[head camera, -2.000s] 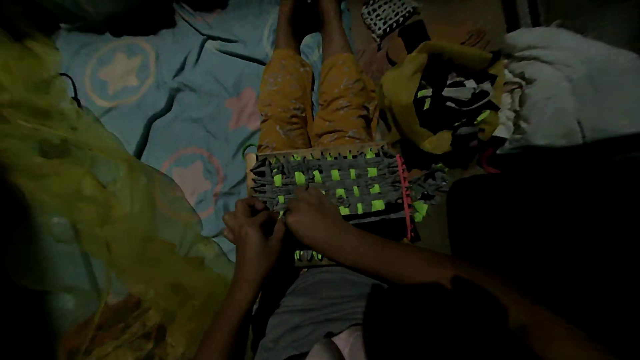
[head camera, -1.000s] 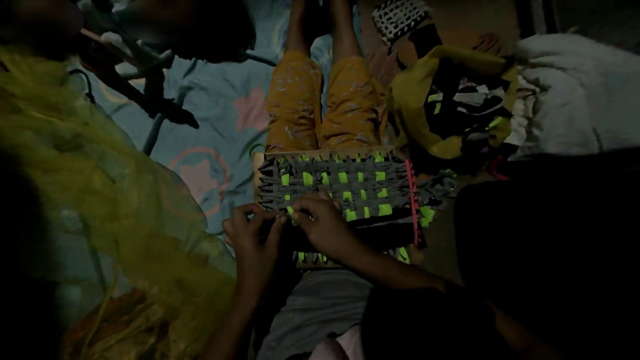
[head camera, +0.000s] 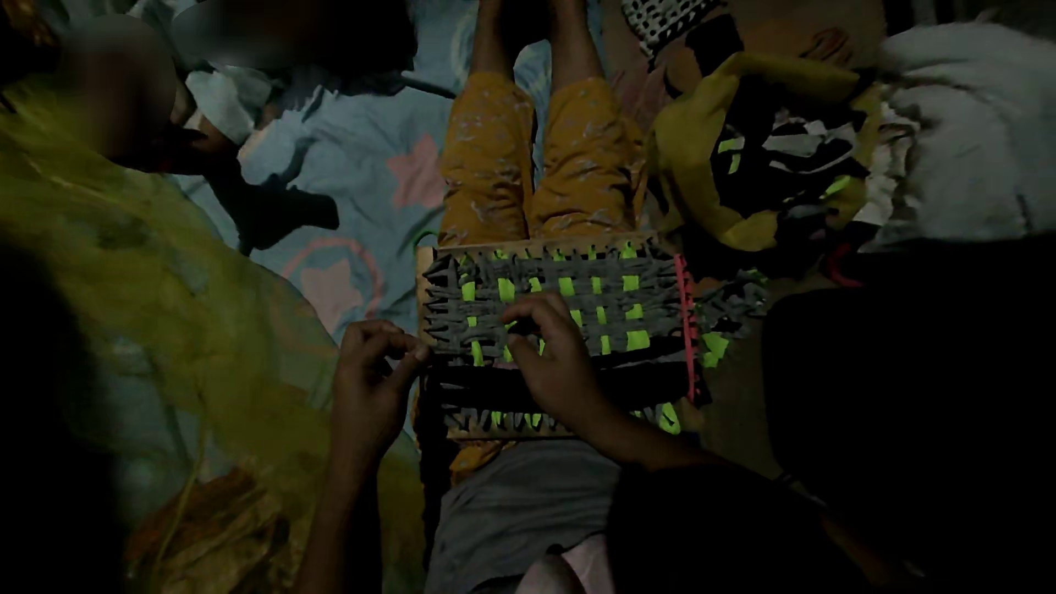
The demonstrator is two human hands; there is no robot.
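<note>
A wooden loom frame [head camera: 426, 289] rests across my lap, strung with grey, black and bright green fabric strips [head camera: 566, 286] woven over and under each other. Along its right side runs a pink-red strip [head camera: 686, 326]. My left hand [head camera: 375, 371] is at the frame's left edge, thumb and index fingertip together; whether a strip is between them is too dark to tell. Over the middle of the weave is my right hand [head camera: 553, 355], thumb and index finger curved and apart near a green strip; any hold on a strip cannot be made out. Black strips cross below the grey rows.
Beyond the right knee sits a yellow cloth bag [head camera: 689, 157] with fabric scraps in it, beside a pale cloth bundle [head camera: 965, 140]. Another person's limbs [head camera: 190, 124] show at the upper left on the blue sheet [head camera: 363, 206]. Sheer yellow fabric [head camera: 165, 330] lies at left.
My hands, close together at the weave's lower left in the earlier frames, are now farther apart. The other person at the upper left has shifted position.
</note>
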